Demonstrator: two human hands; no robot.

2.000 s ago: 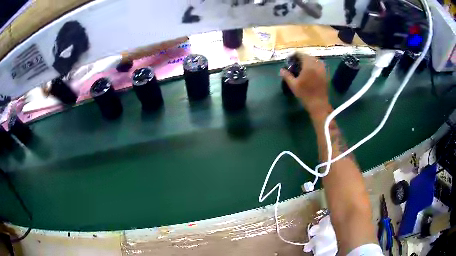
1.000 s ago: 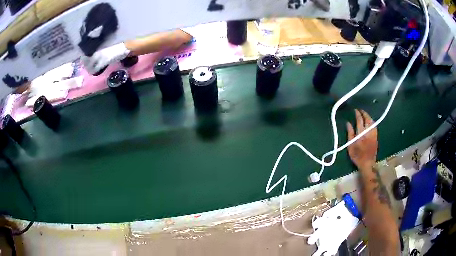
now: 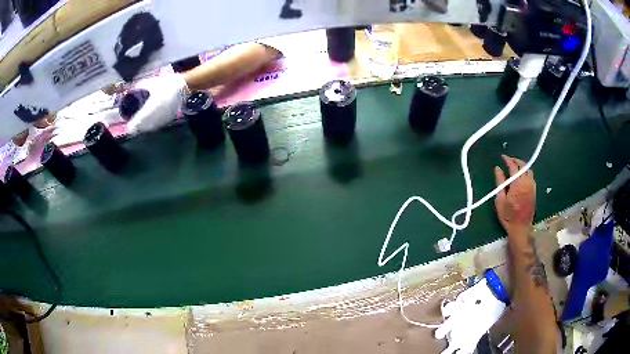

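Observation:
My right hand [image 3: 517, 197] rests low over the right part of the green conveyor belt [image 3: 276, 242], bare, fingers apart and empty. My left hand is out of the picture. Several black cylindrical devices stand along the belt's far side, among them one at centre [image 3: 338, 110], one right of it and one left of it. A white USB cable [image 3: 468, 166] hangs from the black tester [image 3: 549, 31] and loops down over the belt beside my hand. Its small white plug [image 3: 443, 245] is by the belt's near edge.
A white work glove [image 3: 473, 314] lies on the tan bench [image 3: 276, 332] near my forearm. A blue flat piece [image 3: 587, 269] and a black round part [image 3: 566, 260] are at right. Opposite, another worker's white-gloved hand [image 3: 157, 100] holds a dark device. A marked white beam crosses the top.
My right hand let go of a device at the far side, came back toward the near right edge, and then moved slightly right. The devices shifted along the belt. The opposite gloved hand reached in.

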